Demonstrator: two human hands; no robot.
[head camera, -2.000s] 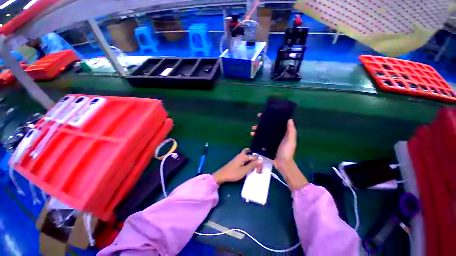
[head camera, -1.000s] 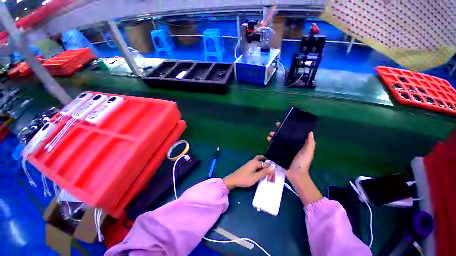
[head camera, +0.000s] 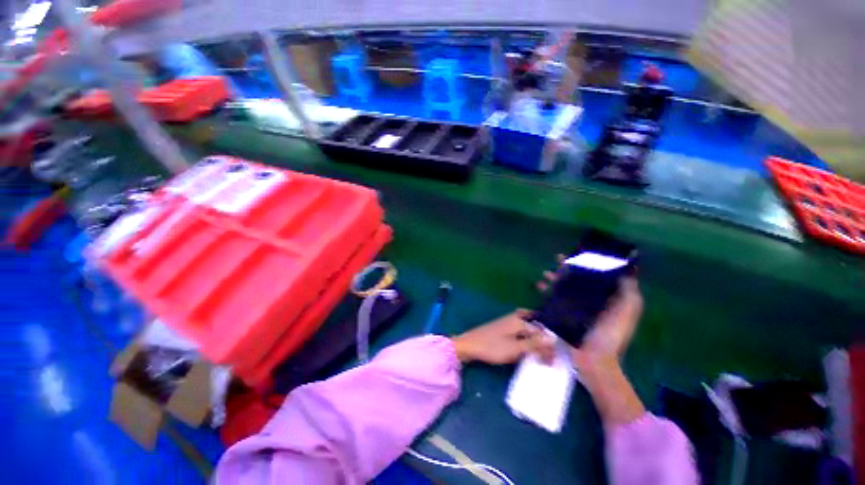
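Note:
A black smartphone lies in my right hand, fingers around its far side; a bright white band shows on its upper screen. My left hand is at the phone's lower end, its fingertips on the near end of the phone and the top end of a white power bank. The power bank lies just below both hands. The frame is blurred, and any plug or lead between phone and power bank is hidden by my left fingers.
Red trays with white units on top stand at left, beside a tape roll and a pen. A black compartment tray, blue-white machine and black fixture stand behind. A dark phone lies at right.
The view has swung left, so everything sits further right. The phone's screen was all black and now shows a white band. Both hands keep the same hold.

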